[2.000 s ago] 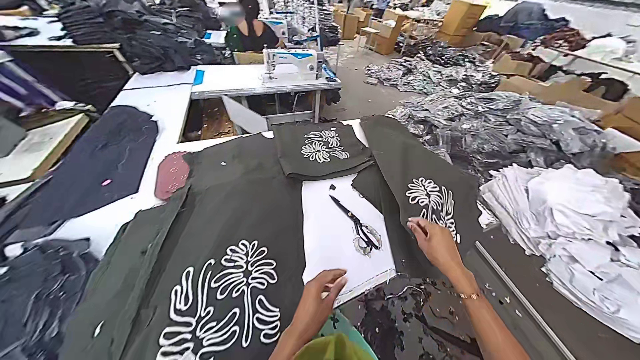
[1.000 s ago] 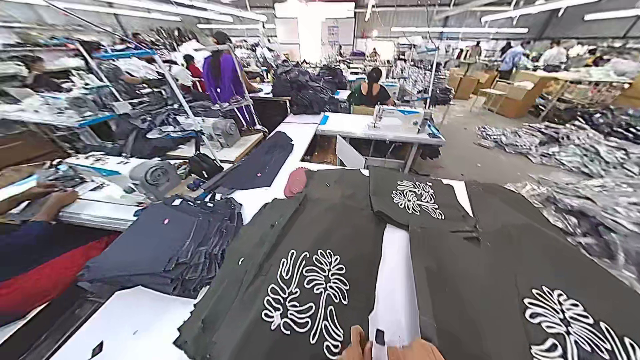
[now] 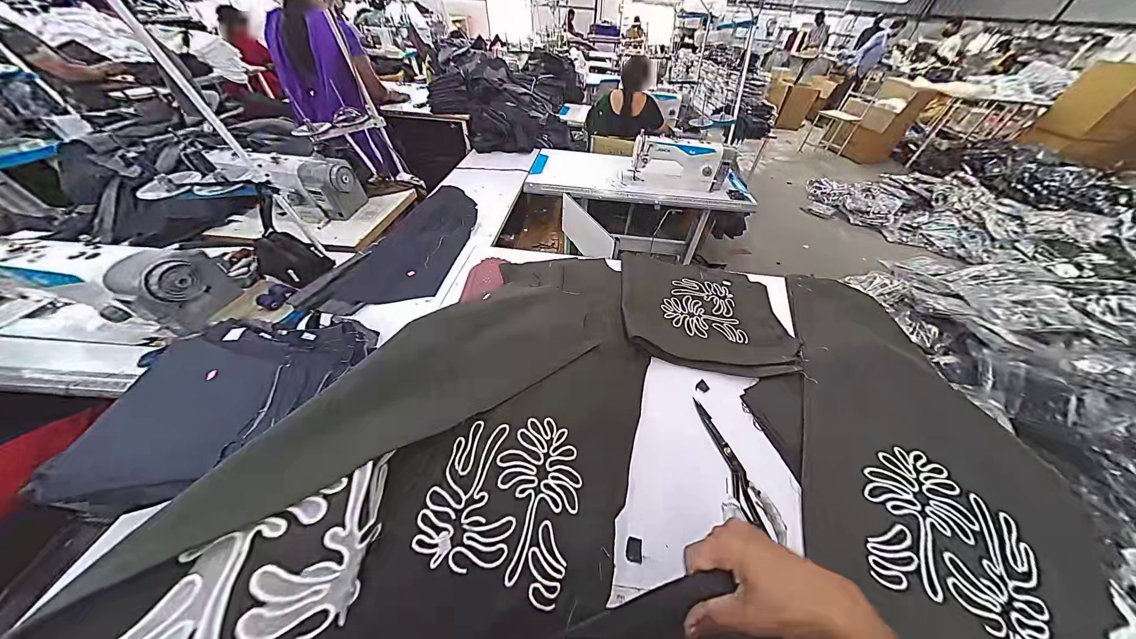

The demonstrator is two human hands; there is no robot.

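Note:
My right hand (image 3: pixel 781 586) comes in at the bottom and pinches the edge of a dark olive fabric panel (image 3: pixel 497 355), which is lifted and sweeps across to the lower left. White looped embroidery shows on the panel's raised part and on the panel (image 3: pixel 470 568) beneath it. Just beyond my fingers, black-bladed scissors (image 3: pixel 729 461) lie on the white tabletop (image 3: pixel 661 497). A folded embroidered piece (image 3: pixel 639 311) rests at the top of the gap. To the right lies another embroidered dark panel (image 3: pixel 834 426). My left hand is out of view.
Stacked dark garment pieces (image 3: pixel 177 408) and a sewing machine (image 3: pixel 169 284) stand at the left. Ahead is a white sewing table (image 3: pixel 603 177) with a machine (image 3: pixel 683 160) and a seated person (image 3: pixel 630 106). Plastic-wrapped bundles (image 3: pixel 1021 293) are piled at the right.
A fabric panel that lay flat a second ago is now raised and drawn across the left. Both hands were at the bottom centre; only the right shows now. The view has tilted and turned.

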